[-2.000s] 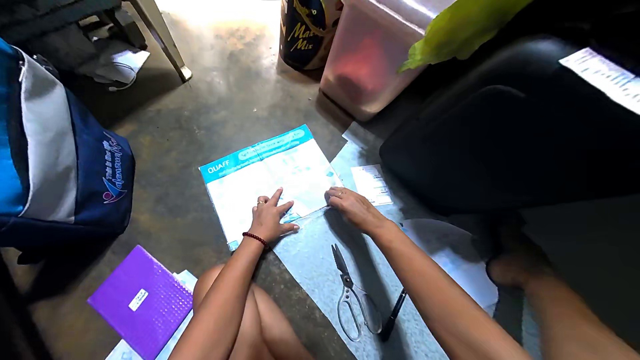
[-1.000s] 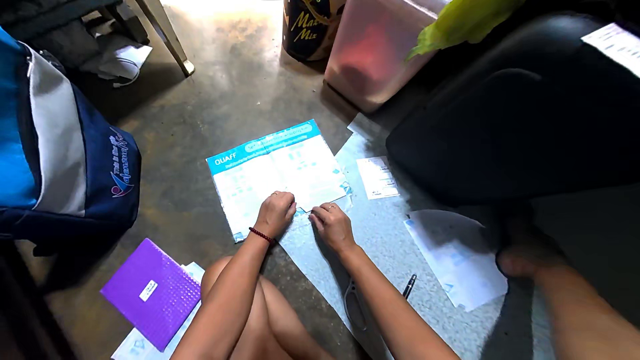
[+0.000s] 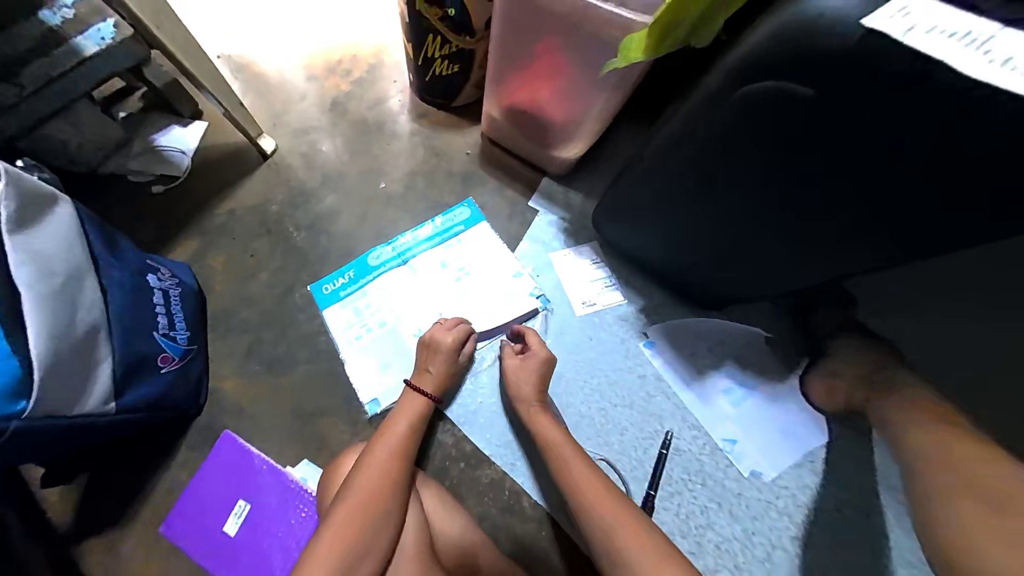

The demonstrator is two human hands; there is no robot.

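Observation:
A white sheet with a blue printed band lies on the floor, its near edge lifted a little. My left hand, with a dark red bead bracelet at the wrist, pinches that edge. Just to its right, my right hand has its thumb and fingers closed at the same edge; a thin clear strip seems to run beside them. Under the sheet's right side is a large grey-blue sheet. On it lie a black pen and a scissors handle, mostly hidden by my right forearm.
A small printed paper and a cut white sheet lie at the right, near a bare foot. A purple notebook and a blue backpack are at the left. A pink-tinted plastic bin and a black object stand beyond.
Two seconds ago my left hand lay spread on the sheet; now its fingers pinch the near edge. My right hand has moved left from the sheet's right corner. The edge now lifts between my hands.

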